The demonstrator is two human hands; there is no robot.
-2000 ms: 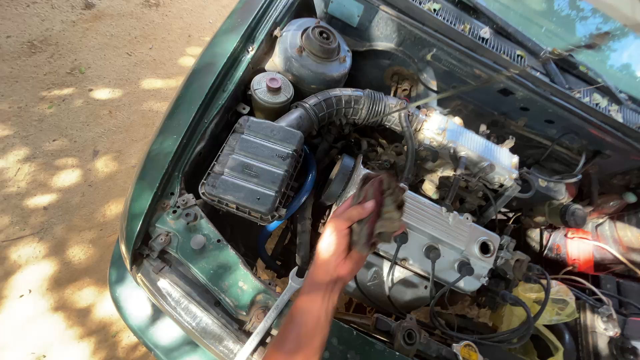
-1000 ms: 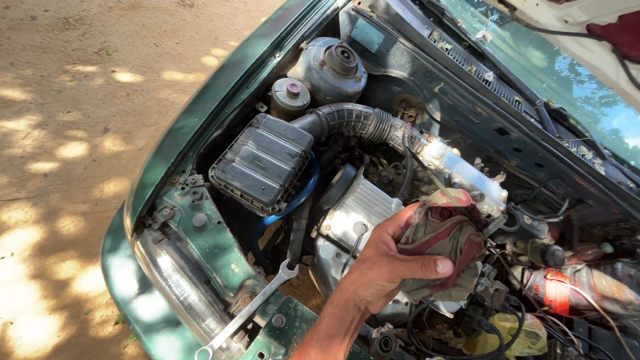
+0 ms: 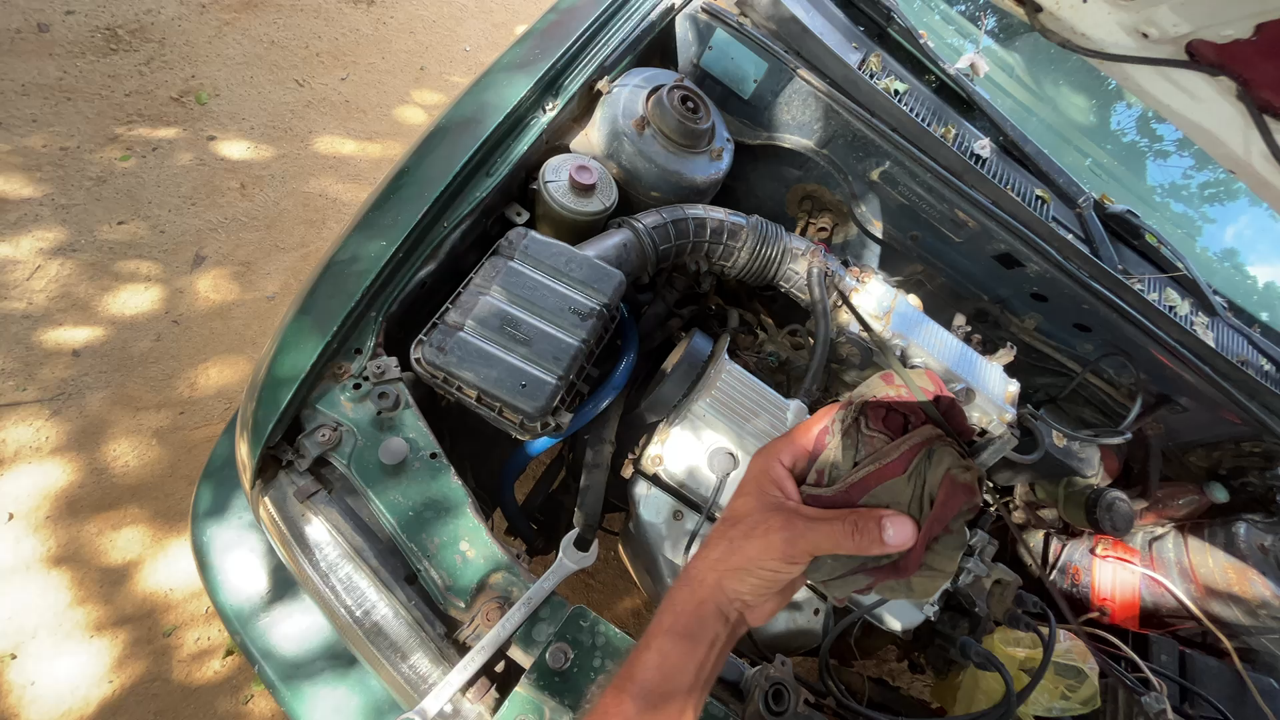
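My left hand (image 3: 775, 520) reaches in from the bottom edge and grips a crumpled olive and dark-red cloth (image 3: 890, 490), thumb in front and fingers mostly hidden behind it. The cloth is over the ribbed metal engine cover (image 3: 745, 400) and hides part of it. A thin dark strip (image 3: 912, 385) crosses the cloth's upper part; whether it is a rod or a cord I cannot tell. To the left of my wrist, a steel combination wrench (image 3: 510, 620) rests across the green front panel, its open end pointing into the engine bay. My right hand is out of view.
The black air filter box (image 3: 525, 325) joins a ribbed intake hose (image 3: 720, 240). Nearby are a fluid reservoir (image 3: 577, 195), a blue hose (image 3: 610, 390) and the strut tower (image 3: 655, 135). Cables and a yellow plastic bag (image 3: 1035, 670) lie at lower right. The windshield (image 3: 1150, 150) is beyond.
My left hand, blurred over the left of the engine cover two seconds ago, has moved right with the cloth. The wrench stays on the front panel.
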